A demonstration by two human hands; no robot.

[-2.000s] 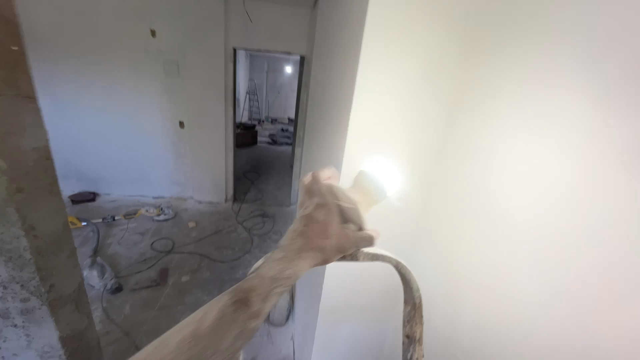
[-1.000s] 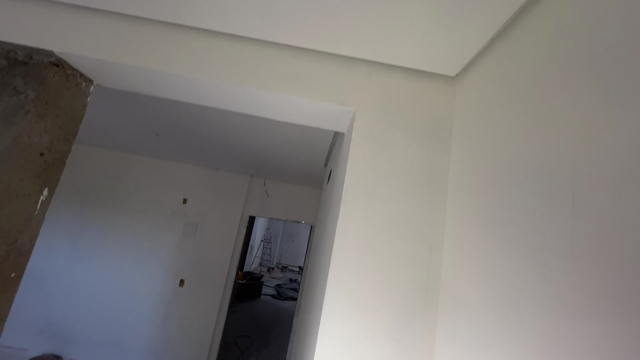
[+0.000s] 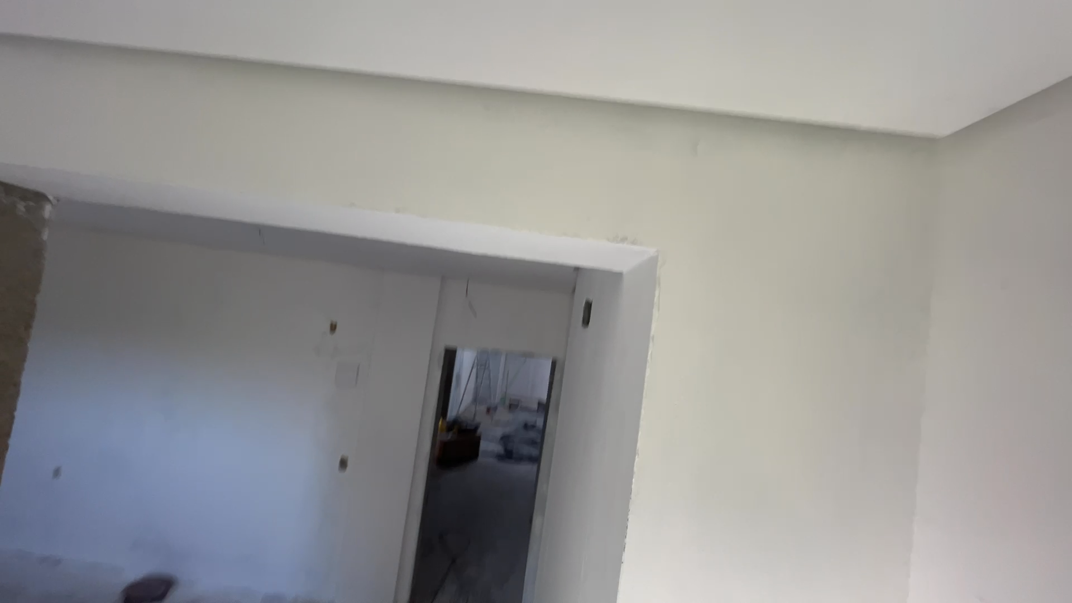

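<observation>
Neither my left hand nor my right hand shows in the head view, so what they hold or touch is hidden. A pale plastered wall fills the right half and meets a side wall at a corner. Above them lies a white ceiling with a shadowed edge. The wide opening has a white lintel with slightly rough edges.
Through the opening stand a white far wall with small electrical boxes and a doorway. A ladder shows beyond it. Rough bare masonry edges the left side. A dark object lies low at the left.
Two seconds ago a hand held a lit lamp near the right wall; hand and lamp are now out of view. The view has tilted up towards the ceiling.
</observation>
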